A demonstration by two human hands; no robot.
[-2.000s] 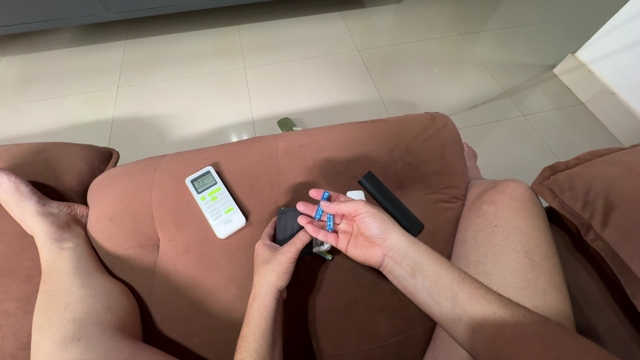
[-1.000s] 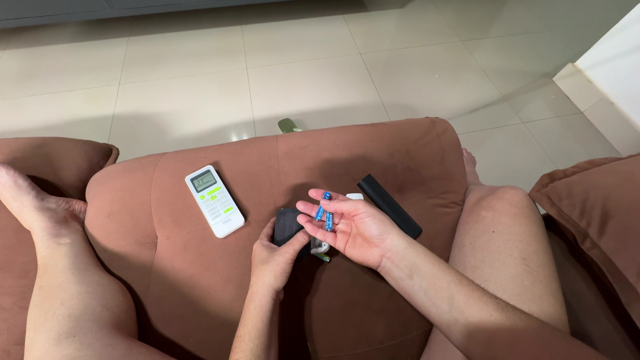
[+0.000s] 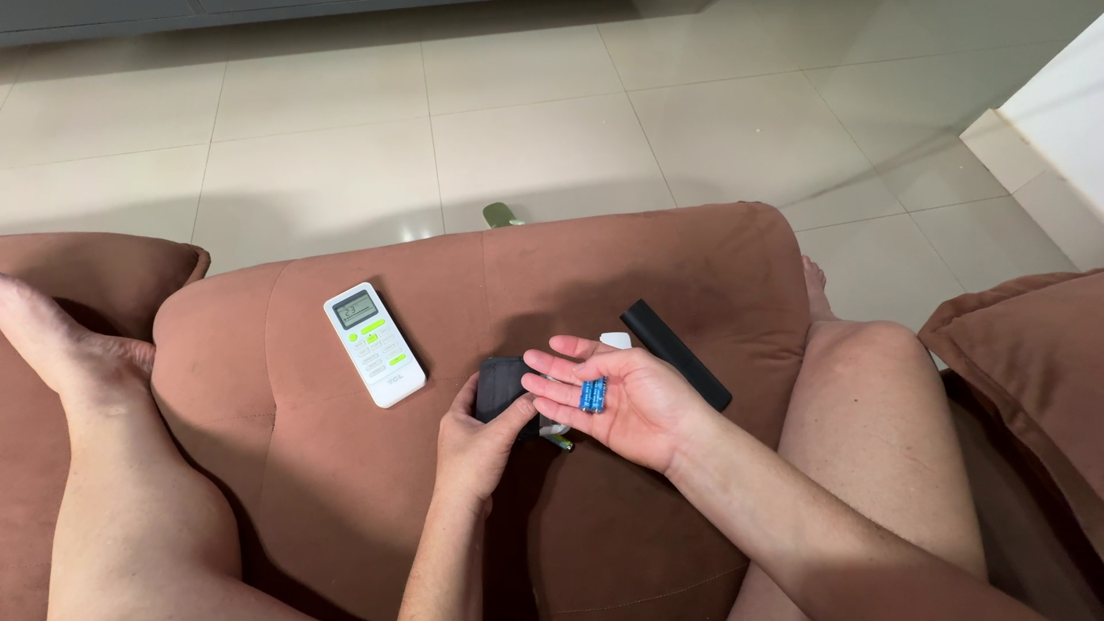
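Observation:
My right hand (image 3: 625, 397) is palm up with its fingers partly curled, and small blue batteries (image 3: 592, 394) lie together on it. My left hand (image 3: 483, 440) grips a black pouch or case (image 3: 500, 390), whose right side is hidden behind my right fingers. A battery with a green and yellow wrap (image 3: 559, 442) and something whitish show just below the right fingertips. Behind my right hand lie a black bar-shaped object (image 3: 677, 355), perhaps a remote control, and a small white object (image 3: 616, 340), partly covered.
A white TCL air-conditioner remote control (image 3: 375, 345) with a lit or printed display lies on the brown upholstered seat (image 3: 345, 483), left of my hands. My legs flank the seat. Brown cushions (image 3: 1026, 362) are at both sides. Beyond the edge, a green slipper-like object (image 3: 498, 216) is on the tiled floor.
The blue batteries, spread over the fingers of my right hand before, now sit side by side nearer the palm. My left hand still holds the black pouch or case.

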